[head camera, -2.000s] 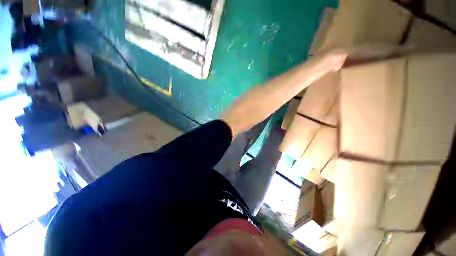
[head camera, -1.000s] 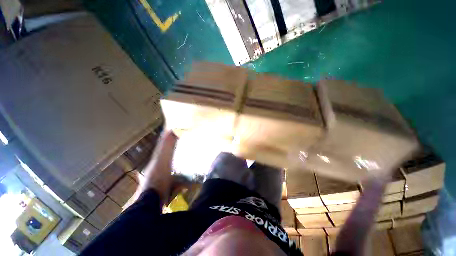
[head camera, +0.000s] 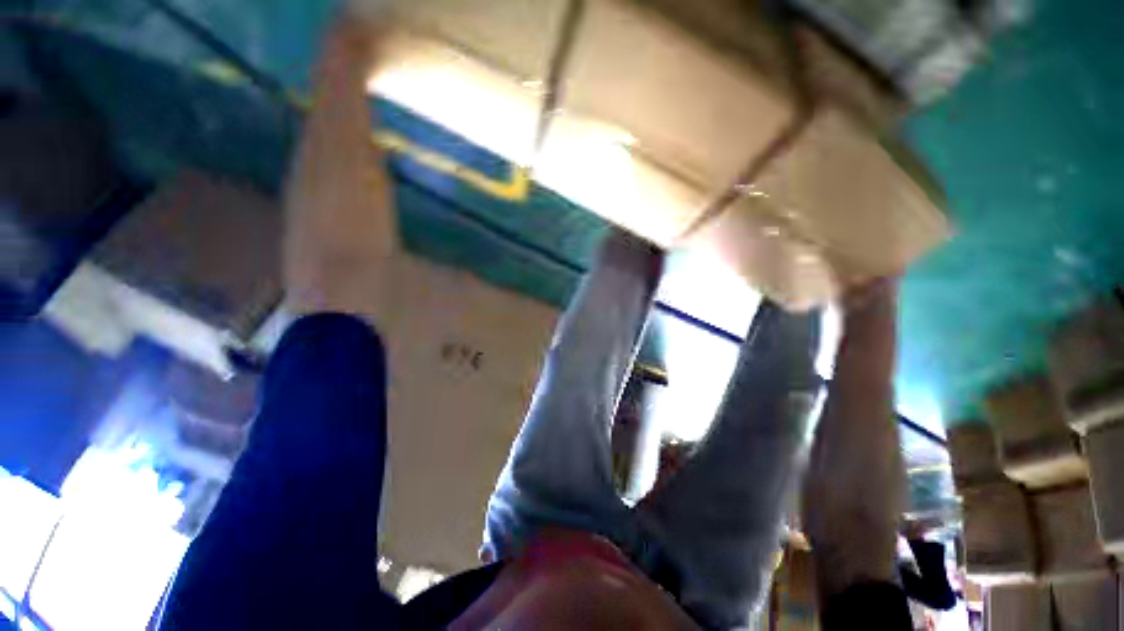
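A row of plain brown cartons (head camera: 672, 93) is held up in front of me at the top of the view, squeezed between both hands. My left hand (head camera: 358, 49) is at the left end of the row, blurred and near the upper edge. My right hand (head camera: 869, 290) is at the right end, partly hidden by the cartons. The fingers of both hands are hard to make out.
A stack of small cartons (head camera: 1035, 493) stands at the lower right. A flat cardboard sheet (head camera: 462, 382) with printed marks lies left of my legs. A blurred slatted pallet (head camera: 937, 43) is at the top right, beyond the cartons, on green floor (head camera: 1035, 185).
The carton row has moved up and away from my body, with both arms reaching further out. The pallet now shows at the top right, and the floor stack lies further right.
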